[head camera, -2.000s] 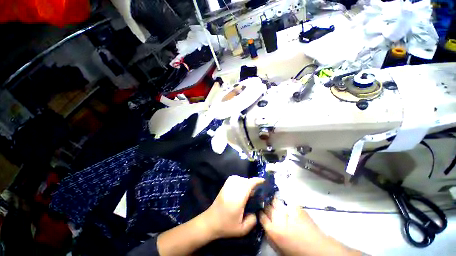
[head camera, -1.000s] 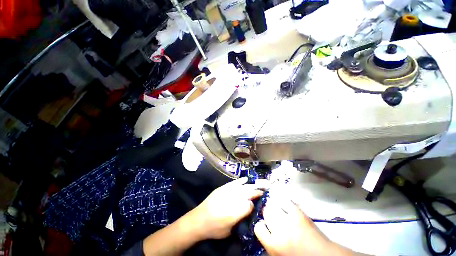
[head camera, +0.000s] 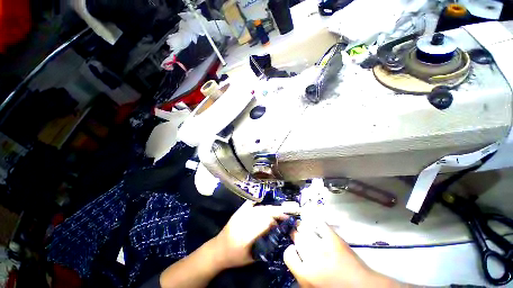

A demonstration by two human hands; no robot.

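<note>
Navy tweed fabric [head camera: 275, 239] with white flecks is bunched between my hands, just in front of the needle area [head camera: 281, 193]. My left hand [head camera: 242, 230] pinches it from the left, fingertips near the presser foot. My right hand [head camera: 323, 247] holds its right side, fingers curled. The fingertips of both hands nearly meet at the seam edge; the needle itself is hidden. More tweed [head camera: 160, 222] and plain black fabric [head camera: 211, 208] spread to the left. The off-white sewing machine arm [head camera: 360, 124] stands above and behind my hands.
A reddish-brown slim tool [head camera: 368, 193] lies behind the needle area. Black-handled shears [head camera: 488, 242] lie at the right. A white tape roll [head camera: 216, 112] sits on the machine head's left end. A white marked strip [head camera: 433, 177] hangs from the arm. A dark thread cone [head camera: 454, 17] stands behind.
The view has moved closer to the machine, so the arm looks larger. My left hand has drawn back slightly from the needle area, and tweed now bunches up between my hands.
</note>
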